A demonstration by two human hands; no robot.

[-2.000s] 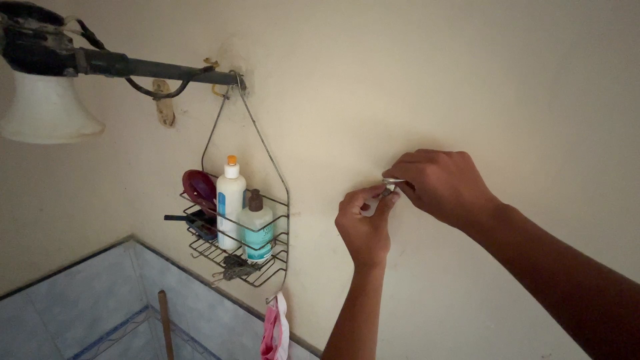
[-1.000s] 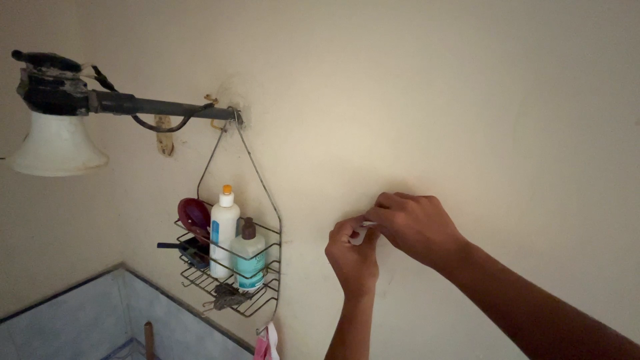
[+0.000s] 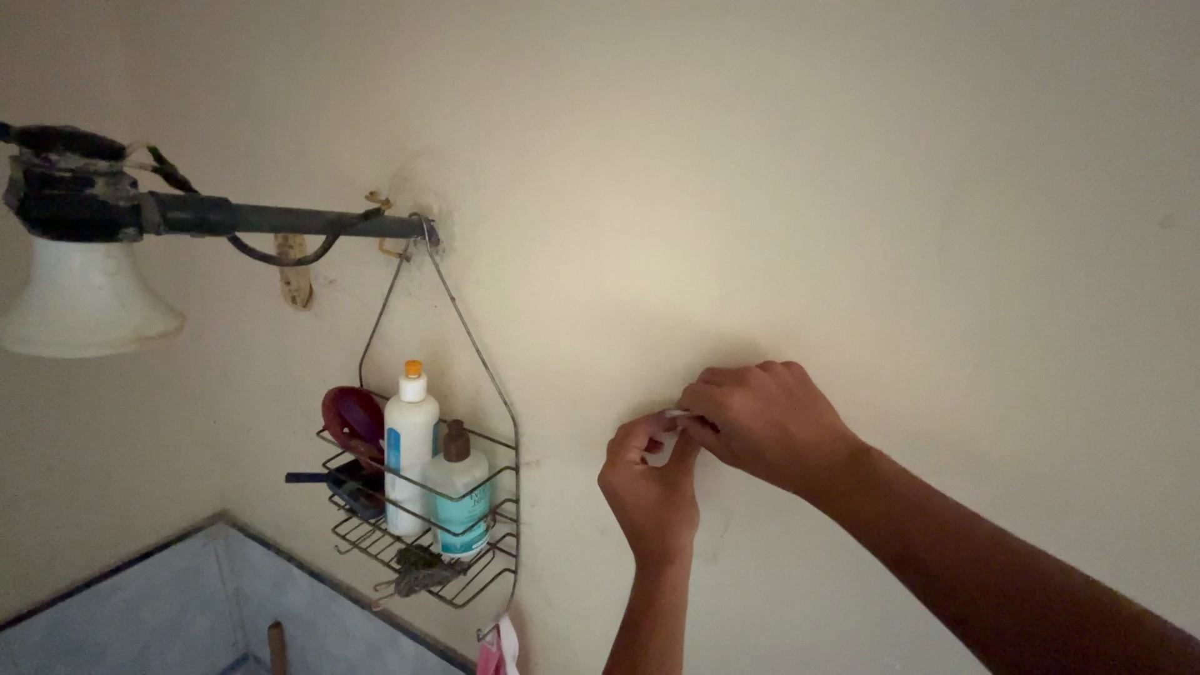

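Observation:
My left hand [image 3: 656, 483] and my right hand [image 3: 769, 422] meet in front of the cream wall [image 3: 844, 234]. Between their fingertips is a small white object [image 3: 677, 413], pinched by both; its kind cannot be made out, and the fingers cover most of it. The right hand comes in from the right, its back toward the camera. The left hand rises from below, thumb and forefinger bent around a small gap.
On the left, a wire shower caddy [image 3: 514, 525] hangs from a dark shower arm [image 3: 309, 221], holding a white bottle [image 3: 410, 441], a pump bottle [image 3: 461, 506] and a dark red item [image 3: 353, 419]. A white bell-shaped shade [image 3: 89, 300] hangs at far left. Pink cloth [image 3: 497, 652] dangles below.
Less of the small white object shows between the fingers than two seconds ago. Both hands have stayed together at the wall. The view has shifted.

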